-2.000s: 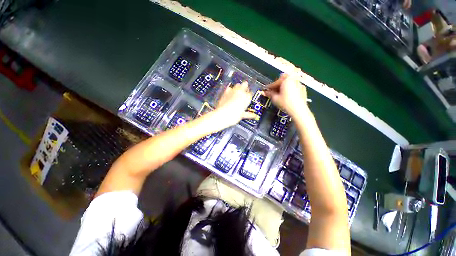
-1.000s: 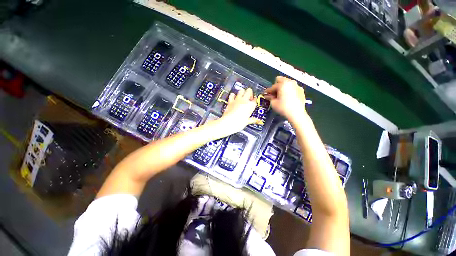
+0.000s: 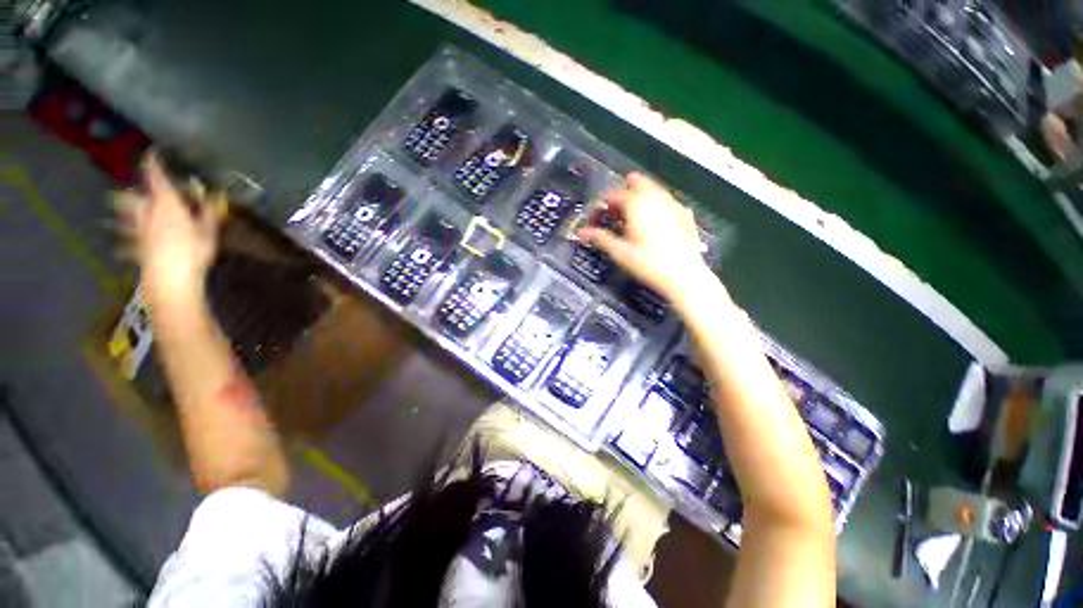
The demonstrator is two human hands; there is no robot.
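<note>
Black keypad phones [image 3: 441, 126] lie face up in the pockets of a clear plastic tray [image 3: 311, 204] in two rows. A thin yellow-edged frame [image 3: 482, 235] lies across a front-row phone, and a yellow strip [image 3: 518, 152] is on a back-row phone. My right hand [image 3: 647, 232] is over the back-row phones at the tray's right part, fingers bent down beside a yellowish edge; whether it grips anything is hidden. My left hand [image 3: 172, 226] is off the tray at far left, blurred, with fingers spread.
A clear tray of small dark square pieces [image 3: 849, 445] adjoins the phone tray. The green conveyor [image 3: 713, 83] runs behind a pale rail [image 3: 665, 125]. A small device [image 3: 980, 517] and white scrap [image 3: 938, 556] lie at right. A red object [image 3: 89, 137] is at far left.
My left hand has left the phones and swung far to the left, past the bench edge. My right hand stays over the back-row phones. The view has shifted, moving the trays in the picture.
</note>
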